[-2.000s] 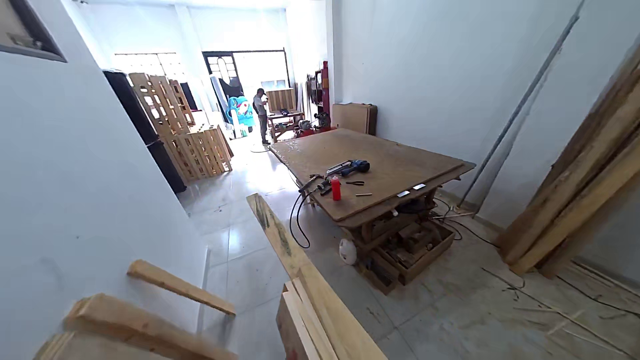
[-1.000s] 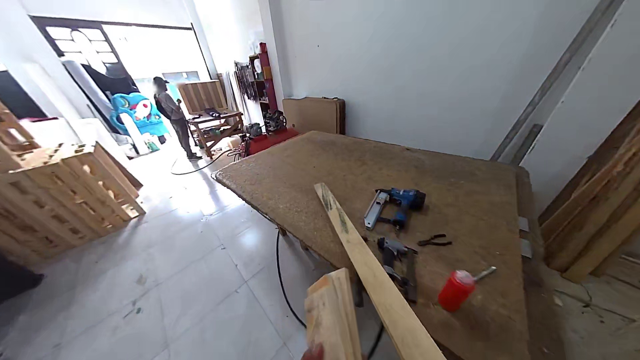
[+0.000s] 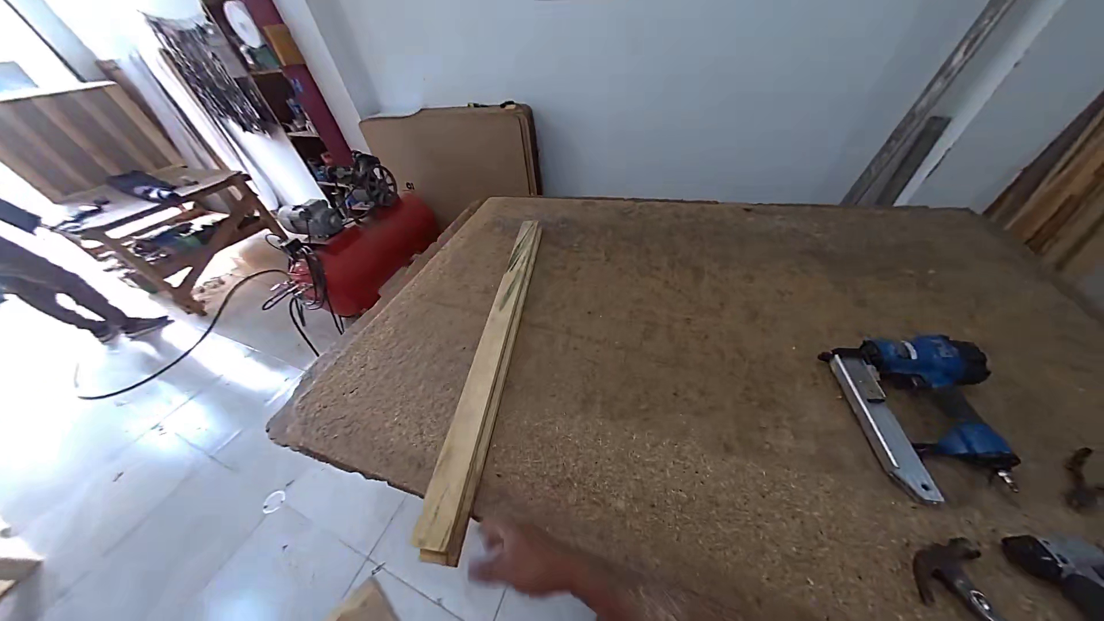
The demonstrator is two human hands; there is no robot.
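A pair of long wooden boards point(image 3: 487, 379), one on top of the other, lies on the brown particleboard tabletop point(image 3: 655, 371), with the near end past the table edge. My right hand point(image 3: 522, 556), blurred, is just right of that end, fingers apart and holding nothing. My left hand is out of view. The end of another piece of wood point(image 3: 366, 602) shows at the bottom edge. At the right lie a blue pneumatic nailer point(image 3: 888, 405), a claw hammer point(image 3: 953, 578) and part of a second power tool point(image 3: 1065, 569).
Left of the table stand a red air compressor point(image 3: 371, 259) and a wooden workbench point(image 3: 164, 216); a black hose point(image 3: 216, 319) runs over the tiled floor. A person's legs point(image 3: 65, 280) show at the far left. Brown panels point(image 3: 453, 155) and boards point(image 3: 1069, 181) lean at the walls.
The view has moved in to the table. The boards now lie on the tabletop; one second ago a long board reached over it from the bottom of the view. My right hand has come into view.
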